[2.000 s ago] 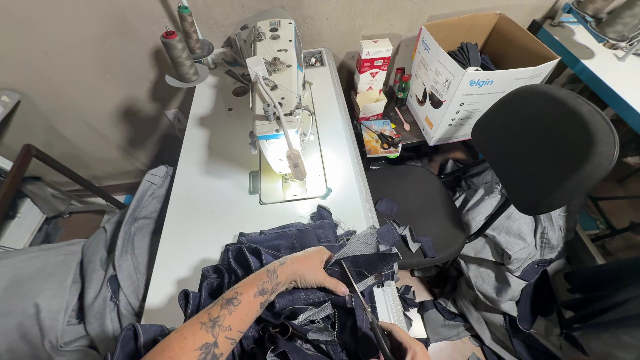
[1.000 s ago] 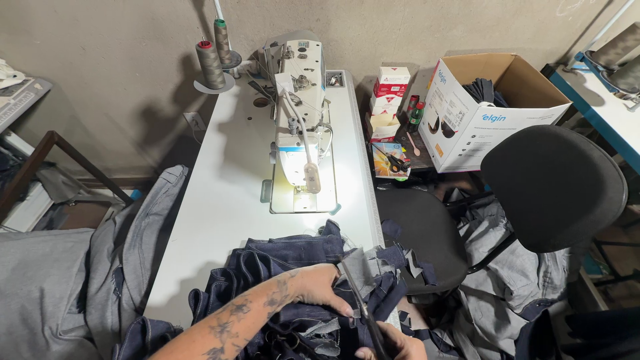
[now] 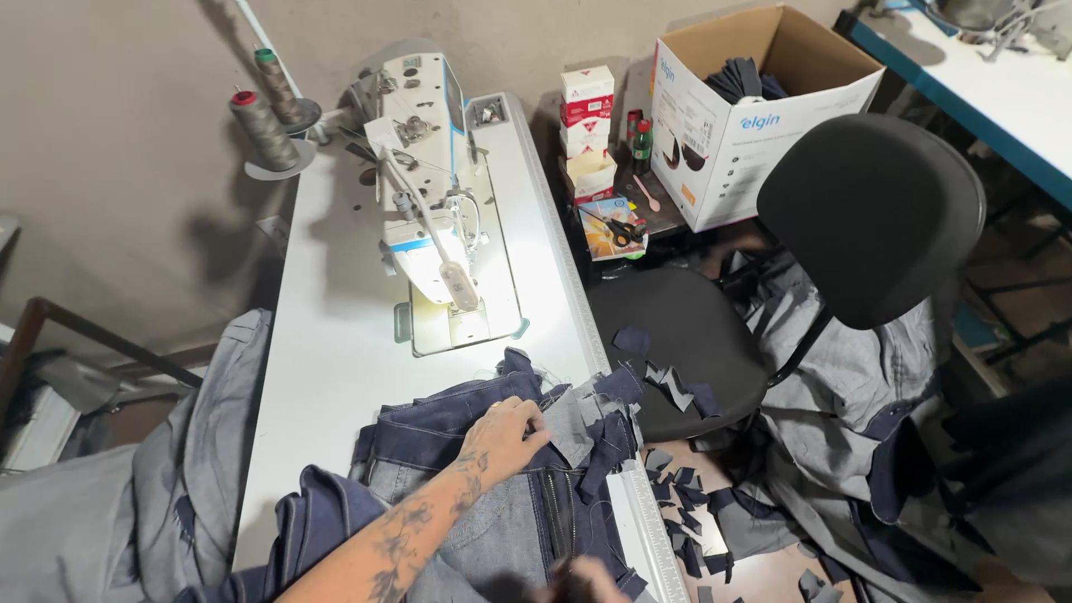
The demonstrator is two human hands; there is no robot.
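Note:
My left hand point(image 3: 502, 435), on a tattooed forearm, rests with bent fingers on the waistband of a dark denim garment point(image 3: 494, 519); whether it pinches the cloth cannot be told. A metal zipper point(image 3: 559, 511) shows in the garment, below and right of that hand. Denim tabs and scraps point(image 3: 578, 419) lie to the hand's right at the table edge. My right hand point(image 3: 586, 582) is blurred at the bottom edge, around something dark that I cannot make out. Behind the denim stands a white industrial sewing machine point(image 3: 423, 184) with its lamp lit.
A black chair point(image 3: 682, 352) with scraps on its seat stands at the right. Beyond it are an open cardboard box point(image 3: 762, 151), small cartons point(image 3: 586, 117) and black-handled scissors point(image 3: 624, 233). Thread cones point(image 3: 264, 134) stand back left. Grey denim point(image 3: 193, 469) hangs at the left; cut scraps point(image 3: 687, 511) litter the floor.
The scissors that my right hand held at the cloth are no longer clearly seen, and that hand has moved down. The denim lies more spread out, with its zipper showing.

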